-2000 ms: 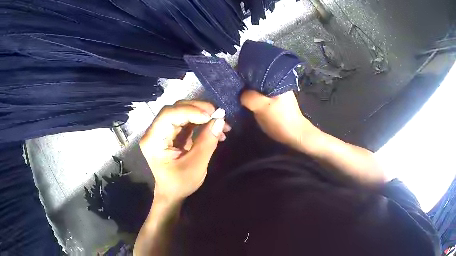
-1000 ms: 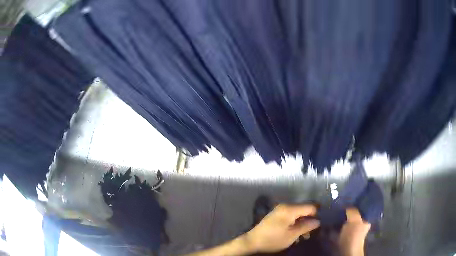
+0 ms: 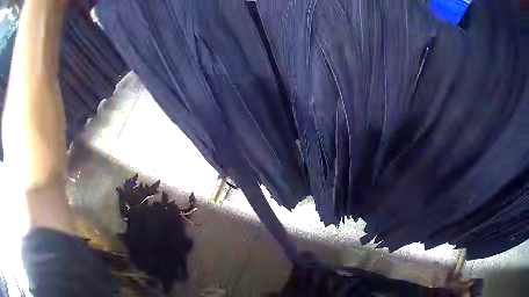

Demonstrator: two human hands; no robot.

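A broad fan of hanging navy strips (image 3: 359,116) fills the top and right, with ragged lower ends. One narrow dark strip (image 3: 264,209) runs from it down to dark cloth at the bottom centre. My left forearm rises along the left edge from a dark sleeve; my left hand is cut off by the top edge. At the bottom right edge a small, dim, blurred shape (image 3: 458,284) may be part of my right hand; what it holds does not show.
More dark strips (image 3: 87,64) hang at the upper left behind the forearm. A bright blue piece (image 3: 450,10) is at the top right. A dark ragged heap (image 3: 155,238) lies on the grey floor (image 3: 232,249). Short pale bars (image 3: 220,189) show below the strips.
The view has shifted. My hands were together near the bottom with a folded navy bundle; now my left arm reaches up at the left, and the bundle is not clearly visible.
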